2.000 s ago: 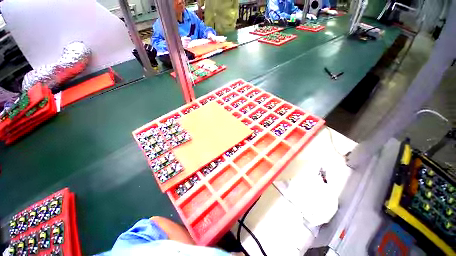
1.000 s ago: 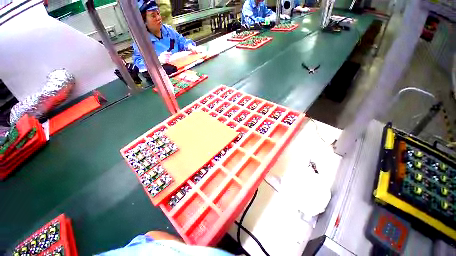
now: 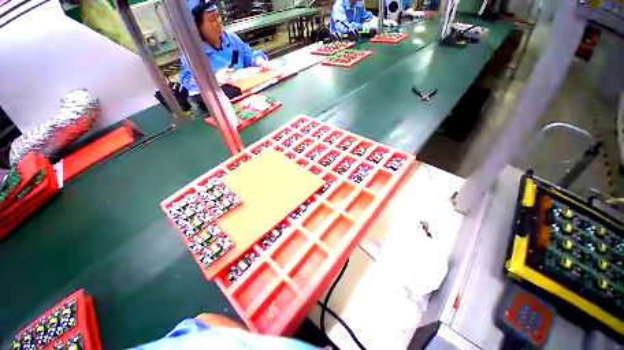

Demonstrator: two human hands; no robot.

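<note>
A large red compartment tray [image 3: 356, 236] lies in front of me, partly over the green bench and partly over a pale side table. Its back pockets hold small circuit boards; several pockets along the near right side are empty. A tan divider sheet [image 3: 270, 188] lies on the tray, with circuit boards [image 3: 198, 222] grouped at its left end. A blue sleeve and a bit of skin show at the bottom edge. Neither of my hands is clearly in view; I cannot tell which arm the sleeve covers.
A black and yellow fixture [image 3: 516, 256] full of boards sits at right, with a teach pendant [image 3: 525, 314] before it. Smaller board trays [image 3: 89, 321] lie at lower left. Cutters [image 3: 424, 93] lie on the green bench [image 3: 137, 219]. A metal post rises behind the tray. Blue-clad workers sit beyond.
The view has turned right and slightly down since the first frame, so the tray appears further left and more of the fixture shows. Nothing on the tray has visibly moved.
</note>
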